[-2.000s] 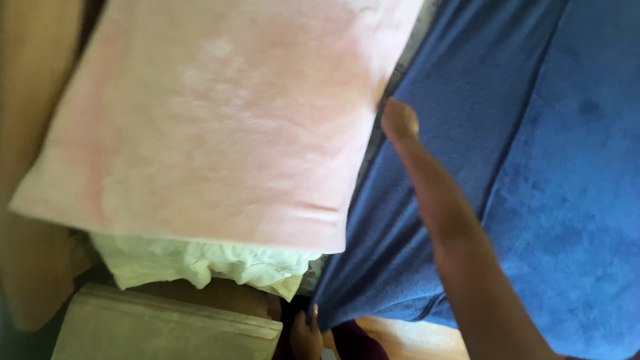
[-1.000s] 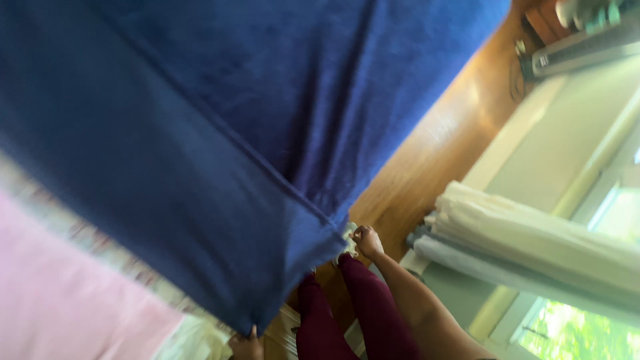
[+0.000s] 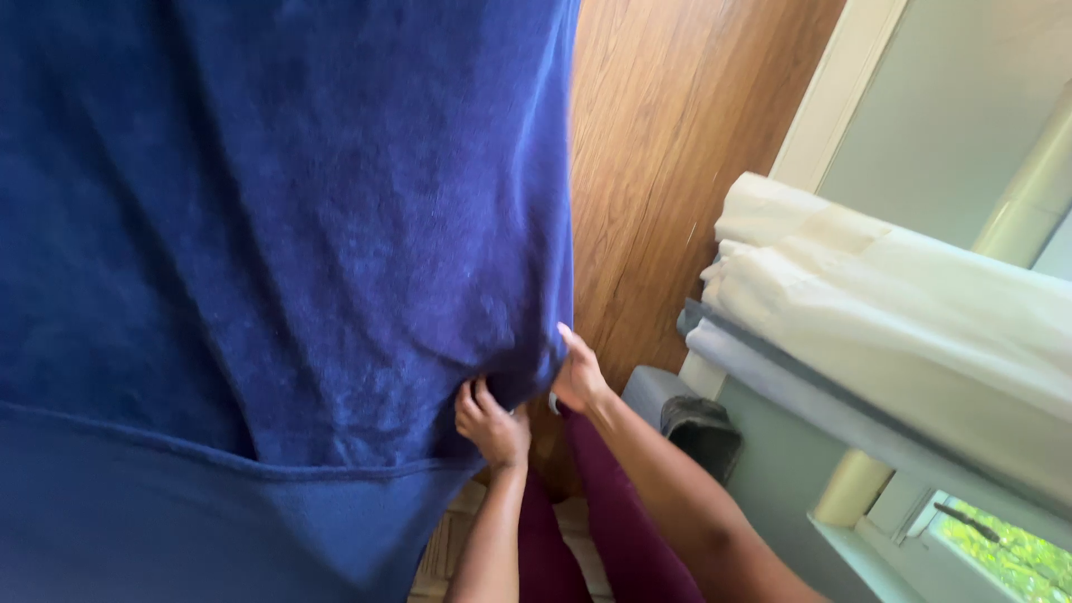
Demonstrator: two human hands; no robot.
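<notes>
A dark blue plush blanket [image 3: 377, 234] spreads over the left half of the view, with a strip along its lower side folded back past a raised hem [image 3: 301, 473]. My left hand [image 3: 494, 423] rests at the blanket's lower right corner, fingers bent against the fabric; whether they pinch it is hard to tell. Just to the right, my right hand [image 3: 578, 373] touches the blanket's right edge, its thumb up along the cloth and its other fingers partly hidden. Between the two hands the fabric bunches into a dark fold. What lies under the blanket is hidden.
Wooden floor [image 3: 645, 167] runs along the blanket's right side. White and grey curtains [image 3: 888, 310] hang at the right by a window [image 3: 997, 536]. A grey object with a black top [image 3: 699, 427] stands by the wall. My legs in maroon trousers [image 3: 624, 519] are below my hands.
The view has swung strongly toward the window side. My hands, apart on the blanket's edge and corner before, are now close together at a corner. The pink cloth is out of view.
</notes>
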